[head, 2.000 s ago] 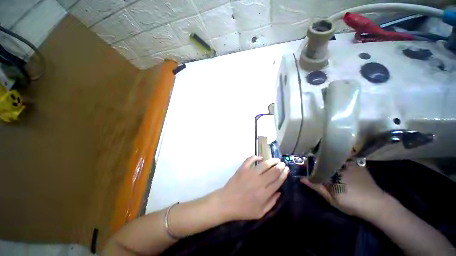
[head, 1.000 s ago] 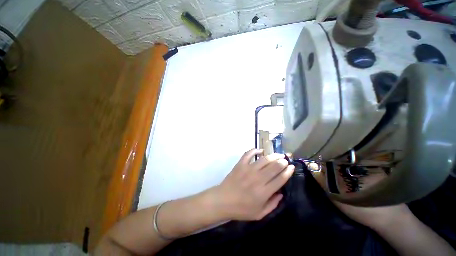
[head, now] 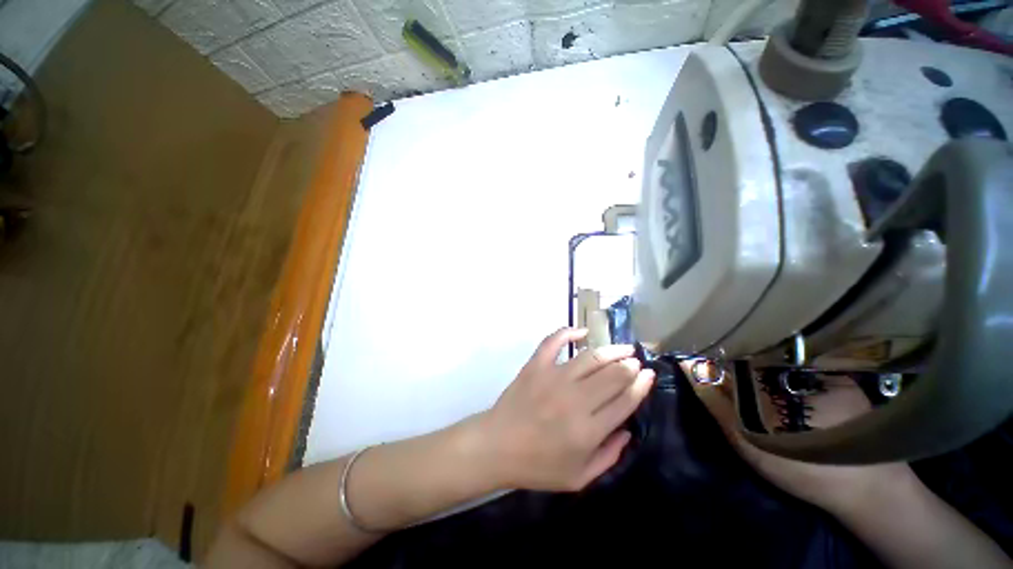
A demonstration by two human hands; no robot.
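A dark, smooth garment [head: 555, 525] lies over the front edge and lap, with a part of it running up to the sewing area under the head of the off-white sewing machine [head: 722, 200]. My left hand [head: 572, 417] lies on the machine bed, its fingertips pressing the dark cloth beside the needle area. My right hand [head: 816, 472] is on the cloth to the right, partly hidden behind the machine's curved grey guard [head: 966, 333]; its fingertips are near the needle area. The presser foot and needle are not clearly visible.
The white table [head: 478, 222] is bounded on the left by an orange-brown edge [head: 294, 306] with brown sheet [head: 133, 311] beyond. A white brick-pattern wall [head: 511, 39] stands behind, with a yellow-green item [head: 433, 50] against it. A pale bar [head: 588, 311] lies on the bed.
The view has moved closer to the machine, whose head and guard look larger and further right. My left hand stays on the cloth in nearly the same pose; my right hand is more covered by the guard.
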